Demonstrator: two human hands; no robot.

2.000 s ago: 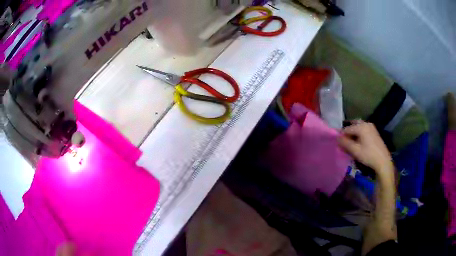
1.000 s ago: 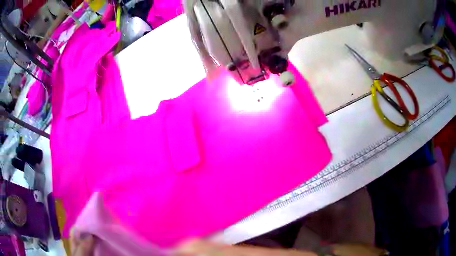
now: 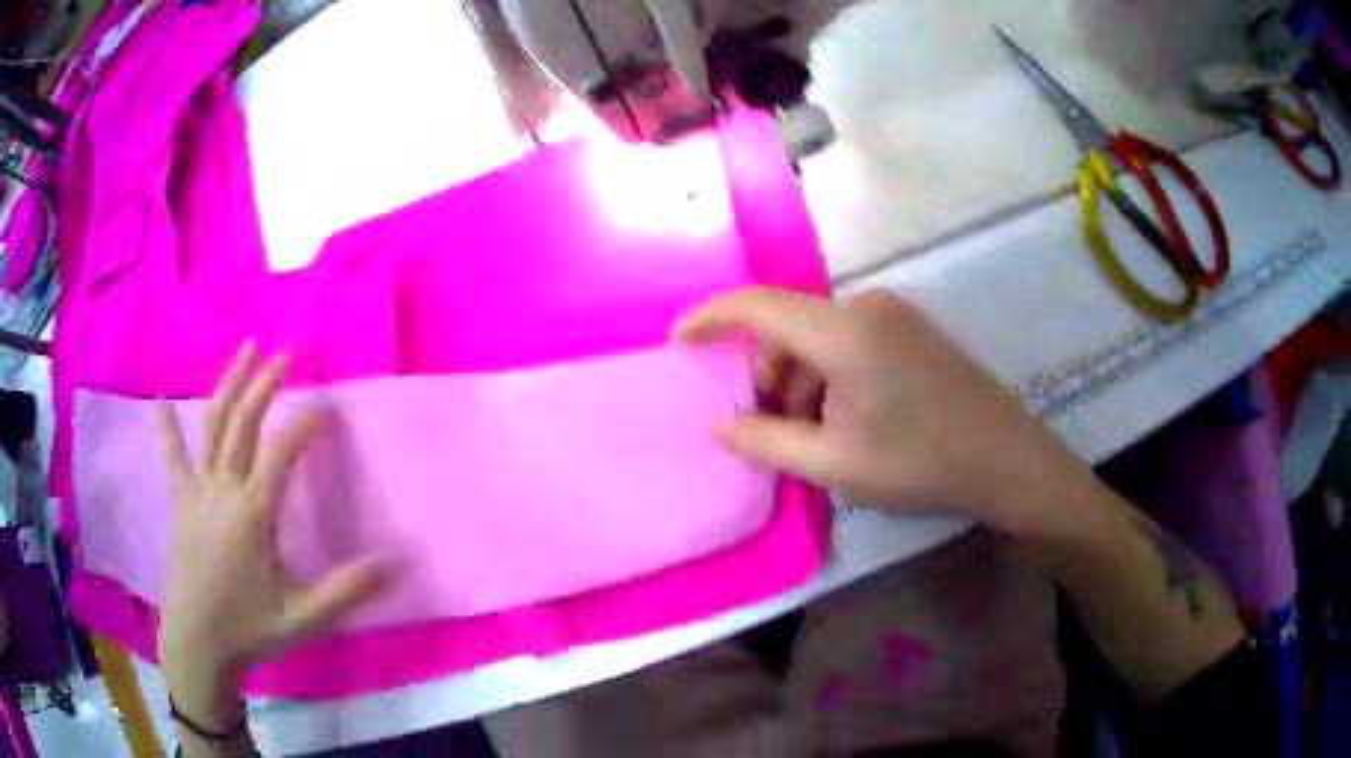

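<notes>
A paler pink lining piece [image 3: 534, 474] lies flat across a hot magenta garment panel [image 3: 504, 282], whose edge shows below and to the right. My left hand [image 3: 252, 533] rests spread on the left part of the pale piece, slightly blurred. My right hand [image 3: 874, 400] is at its right end, thumb and fingers bent around the edge; whether they pinch the cloth is unclear. The sewing machine's needle area [image 3: 667, 119] is in lamp glare at the top, over the magenta panel.
Large shears [image 3: 1133, 215] with yellow and red handles lie right of the machine. Smaller red-handled scissors [image 3: 1296, 136] lie farther right. A printed ruler [image 3: 1185, 333] runs along the front edge. More magenta cloth [image 3: 134, 178] lies at the left.
The pale piece, earlier bunched near the lower left, now lies spread over the magenta panel. Both hands have moved onto it. The view has shifted, with the machine higher in the picture.
</notes>
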